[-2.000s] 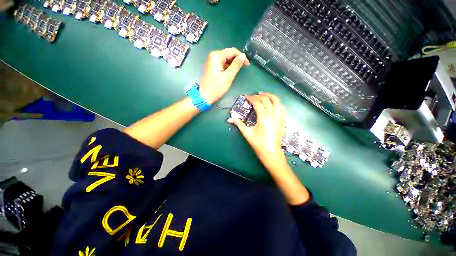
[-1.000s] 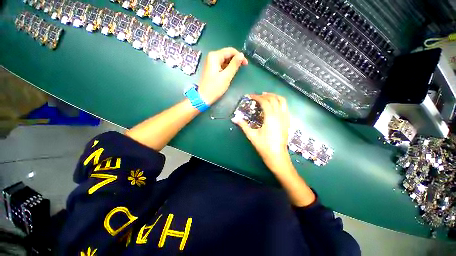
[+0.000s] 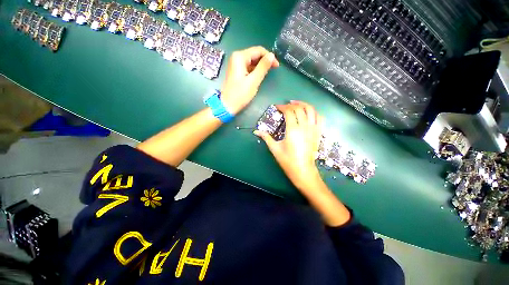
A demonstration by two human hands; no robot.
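My right hand (image 3: 296, 131) grips a small squarish circuit board (image 3: 272, 119) by its edges, low over the green mat. A thin wire (image 3: 245, 128) sticks out to the board's left. My left hand (image 3: 248, 78), with a blue wristband, is up and left of the board. Its thumb and index finger are pinched together, and nothing shows between them. More circuit boards (image 3: 347, 161) lie in a short row right of my right hand, partly behind it. Long rows of boards (image 3: 159, 38) lie at the upper left.
Stacked clear component trays (image 3: 357, 61) stand at the upper right. Beside them are a black panel (image 3: 467, 83) and a white box (image 3: 457, 125) with metallic parts. A loose glittering heap of parts (image 3: 485, 200) lies at far right. The green bench edge (image 3: 139, 138) curves before me.
The board in my right hand has tilted a little, with its face showing differently. My left hand has barely moved, still pinched. The rest shifts slightly with the camera.
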